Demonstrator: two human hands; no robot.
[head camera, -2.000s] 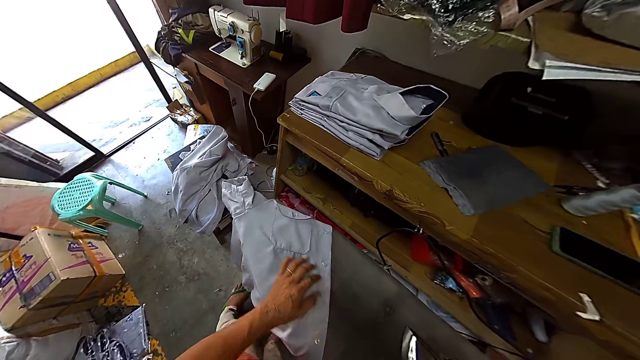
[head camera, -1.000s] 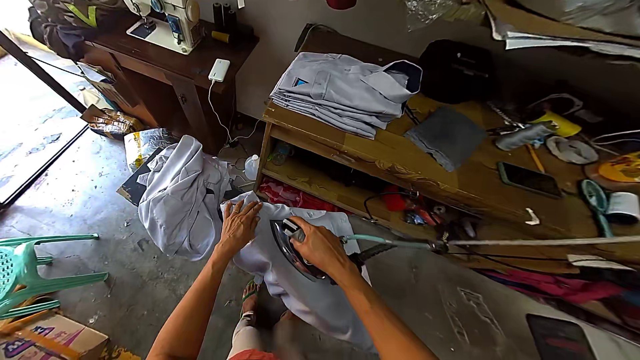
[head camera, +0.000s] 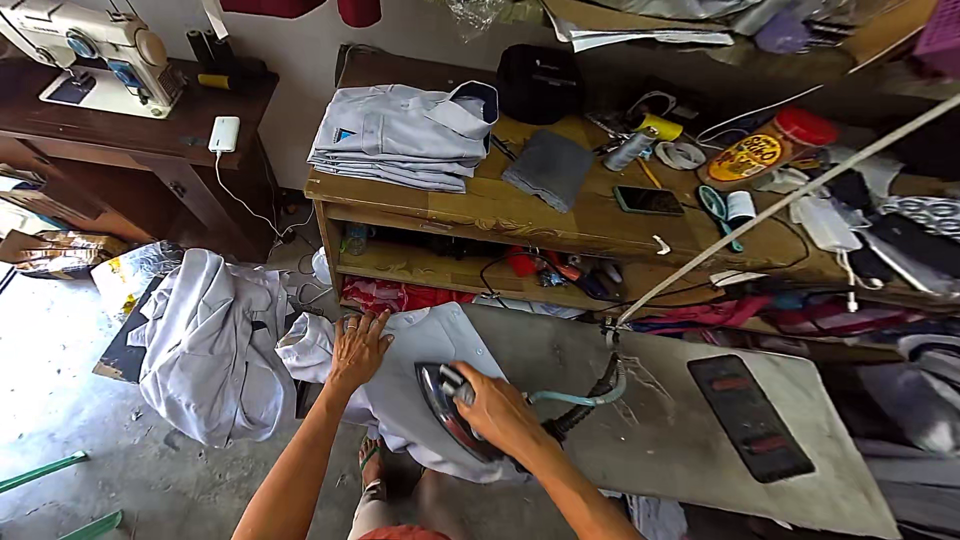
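Note:
My right hand (head camera: 491, 405) grips the handle of a steam iron (head camera: 442, 409), whose soleplate rests on a light grey shirt (head camera: 409, 390). The shirt lies over the left end of a grey ironing board (head camera: 652, 420), with its collar end bunched at the left. My left hand (head camera: 360, 349) lies on the shirt near that end, palm down with fingers spread a little. A light blue hose (head camera: 577, 397) and a dark cable run from the iron to a taut cord. The shirt's lower edge hangs over the near side of the board.
Folded grey shirts (head camera: 405, 142) are stacked on a wooden cabinet (head camera: 450, 214) behind the board. A dark iron rest (head camera: 750, 416) lies at the board's right. Another heap of grey shirts (head camera: 217, 352) sits at left, below a sewing machine (head camera: 97, 52). The cord (head camera: 780, 206) slants across the right side.
Two seconds ago one hand lay on the shirt and no iron showed. One second ago both hands and the iron were on it. The iron now sits lower on the shirt.

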